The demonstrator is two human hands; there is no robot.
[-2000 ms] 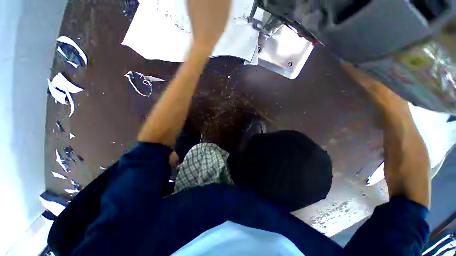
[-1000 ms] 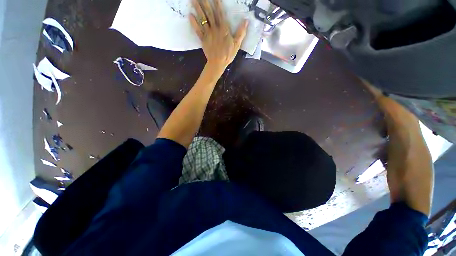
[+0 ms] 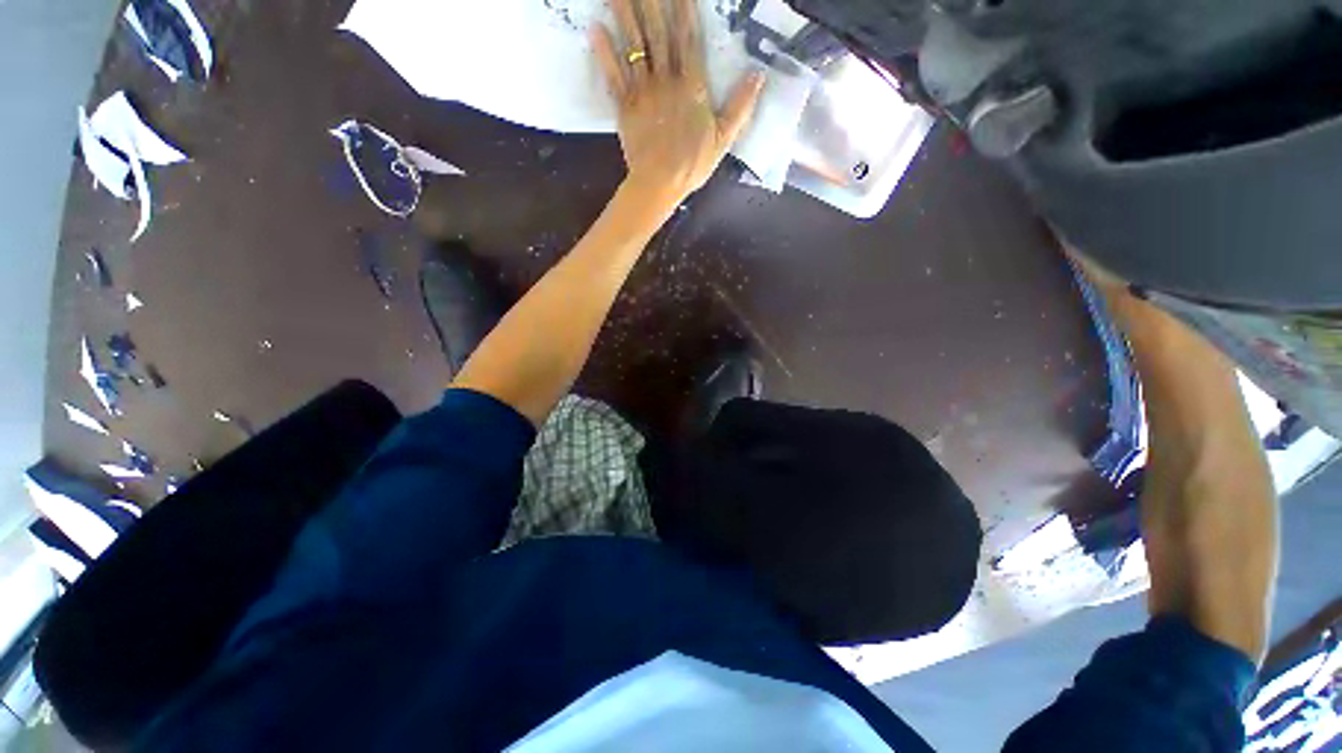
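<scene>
My left hand [image 3: 670,118] lies flat with its fingers spread on the white paper marker [image 3: 471,66] at the top; a ring shows on one finger. The grey motor body of the cutting machine [image 3: 1207,191] fills the upper right. Its shiny base plate [image 3: 868,144] reaches under the paper's right edge, beside the metal upright [image 3: 780,37]. A narrow strip of the lay stands partly apart at the plate. My right forearm goes up behind the motor, which hides my right hand. The blade cannot be made out.
Curled white and navy offcuts [image 3: 125,147] lie along the left of the dark brown table [image 3: 883,294]. A looped sliver [image 3: 386,169] lies below the paper. White and navy pieces [image 3: 1038,544] lie at the lower right. Checked cloth [image 3: 584,471] is between my legs.
My left hand, blurred and cut off at first, now lies flat on the paper. The strip at the base plate has swung outward over it. The left-side offcuts sit higher and further left in view.
</scene>
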